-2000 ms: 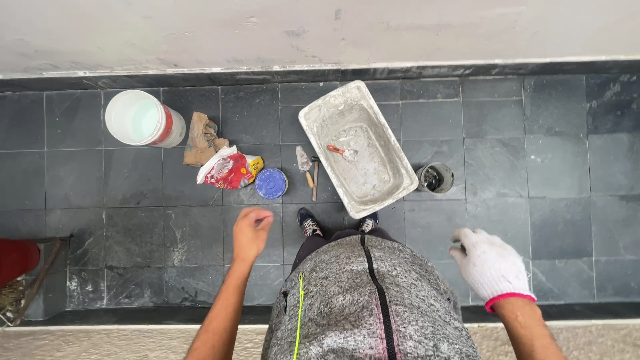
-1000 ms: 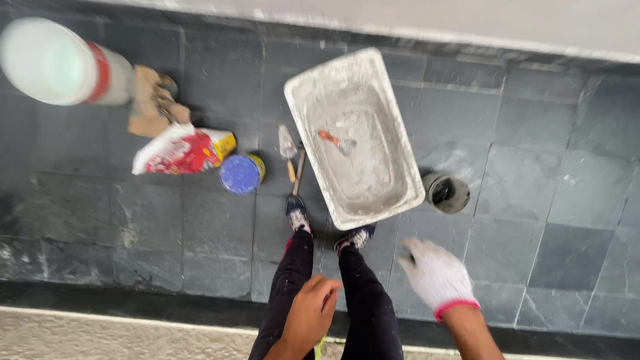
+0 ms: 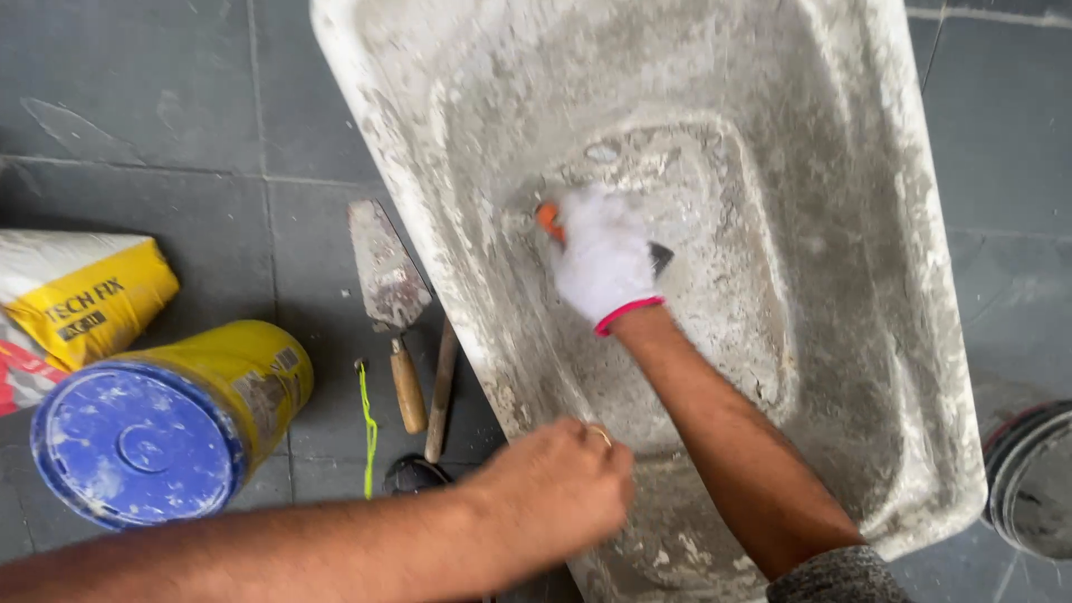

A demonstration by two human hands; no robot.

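Note:
My right hand (image 3: 605,251), in a white knit glove with a pink cuff, is closed around the orange handle (image 3: 549,221) of a small tool lying in a cement-stained mixing trough (image 3: 909,251). Part of its dark metal blade (image 3: 662,258) shows beyond the glove. My bare left hand (image 3: 557,477) wears a ring and hangs over the trough's near left side, fingers curled; whether anything is inside them is hidden. Left of the trough, a pointing trowel (image 3: 388,268) with a wooden handle lies beside a wooden tool handle (image 3: 441,394).
A yellow tub with a blue lid (image 3: 138,444) stands at the left, next to a yellow, white and red bag (image 3: 92,293). A dark bucket (image 3: 1038,481) is right of the trough. My shoe (image 3: 414,475) shows by the trough's left side. A neon cord (image 3: 367,427) hangs nearby.
My gloved right hand has gone down into the trough and taken hold of the orange-handled tool lying there. My left hand is now over the trough's edge. The view has moved much closer.

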